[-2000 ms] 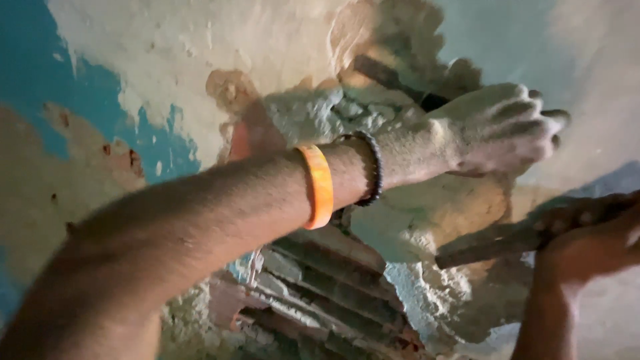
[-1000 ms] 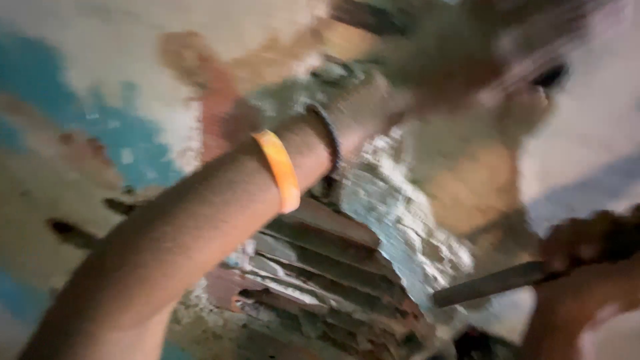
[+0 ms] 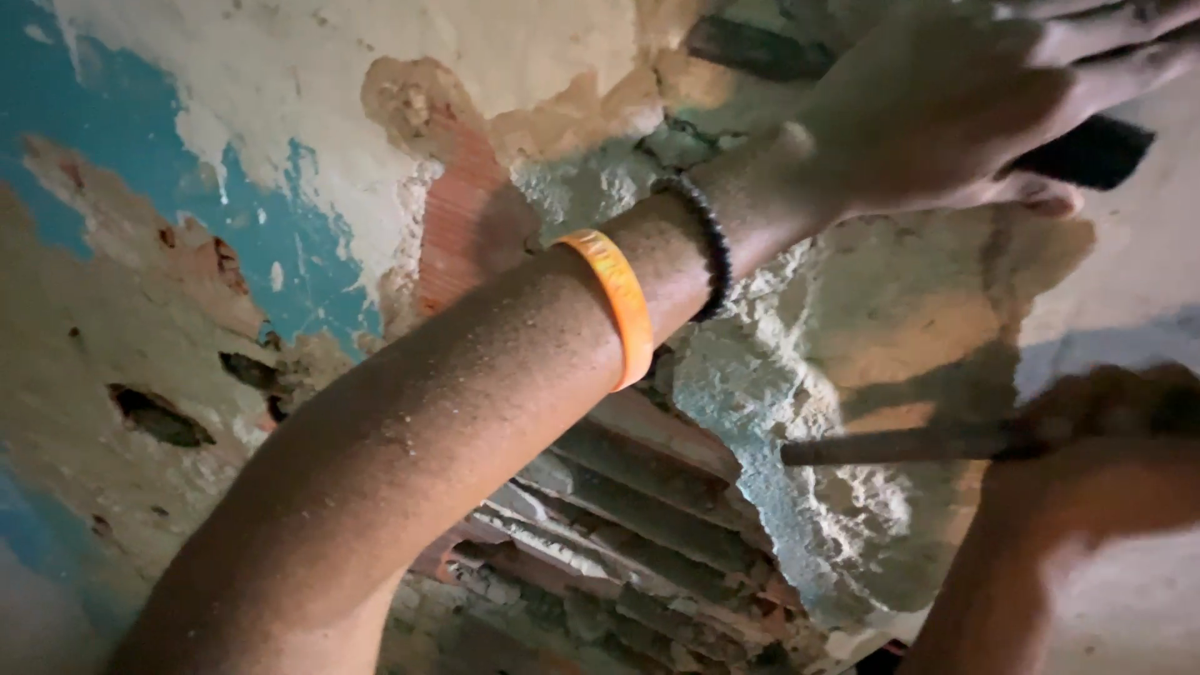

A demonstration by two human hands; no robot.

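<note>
My left hand [image 3: 937, 112] reaches across to the upper right, back of the hand facing me, an orange wristband [image 3: 623, 309] and a dark beaded bracelet [image 3: 710, 244] on its arm. It grips a dark hand tool [image 3: 759, 47], possibly a hammer, which passes behind the palm; a black end shows beyond the thumb. At the right edge, my shadowed right hand [image 3: 1116, 412] is closed round a metal chisel or bar [image 3: 891, 445]. The bar points left, its tip at the broken plaster [image 3: 797, 394] of the wall.
Ridged, broken hollow clay brick [image 3: 637, 497] lies exposed below my left forearm. More red brick [image 3: 464, 216] shows above it. Peeling blue paint [image 3: 112, 112] and holes [image 3: 159, 415] mark the wall at left.
Between the frames my left hand swings with the tool, blurred one second ago. Its fingers now look more extended than two seconds ago. My right hand still holds the bar.
</note>
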